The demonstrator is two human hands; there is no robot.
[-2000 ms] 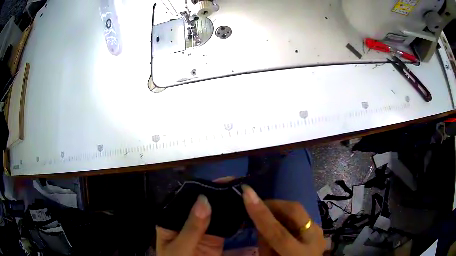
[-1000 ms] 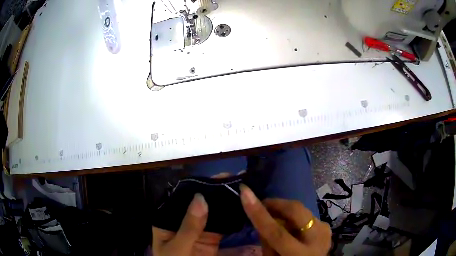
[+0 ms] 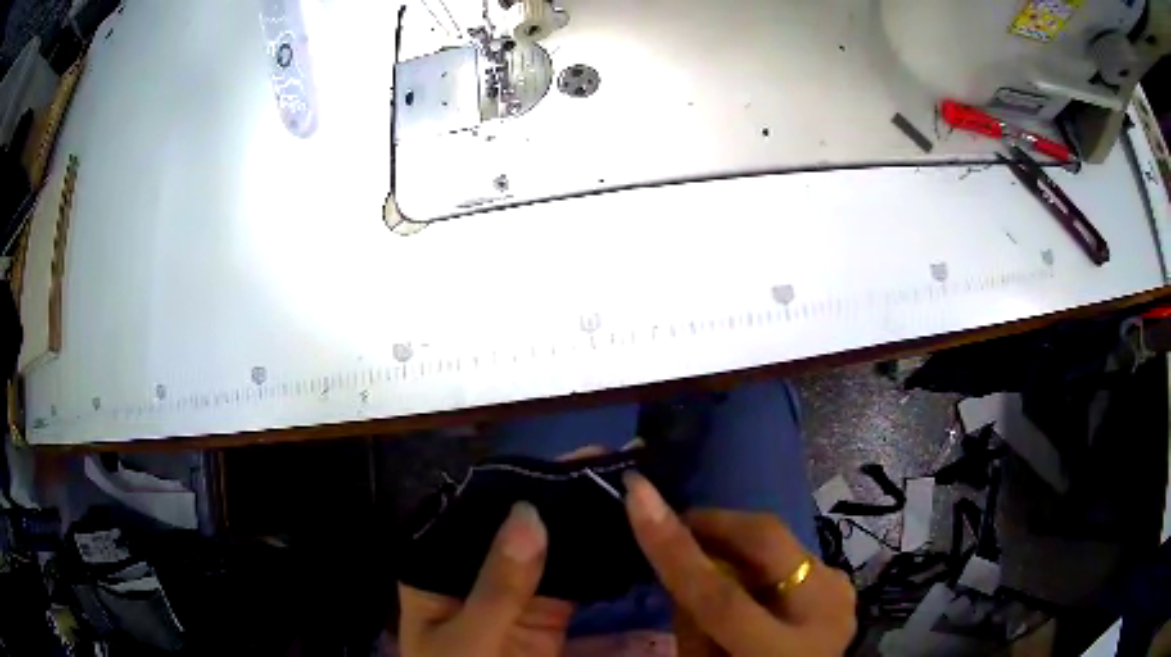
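A dark fabric piece (image 3: 578, 546) with a pale line of thread along its upper edge is held over the lap, below the table edge. My left hand (image 3: 494, 597) grips its left part, thumb on top, fingers beneath. My right hand (image 3: 738, 578), with a yellow ring, holds a slim bright pointed tool (image 3: 602, 484) at the fingertips, its tip at the stitched edge. Most of the tool is hidden by the fingers. Both hands are cut off by the lower picture edge.
The white table (image 3: 514, 276) has a printed ruler along its front. Presser foot and needle (image 3: 494, 71), an oval lamp (image 3: 288, 71), black snips (image 3: 1059, 205) and a red-handled tool (image 3: 989, 125) are at the back. Blue-clad legs (image 3: 758, 456) and floor scraps (image 3: 918, 513) lie below.
The tool's tip has shifted left along the fabric's upper edge since the earliest frame. Both hands keep their hold, with small shifts. The view has moved slightly.
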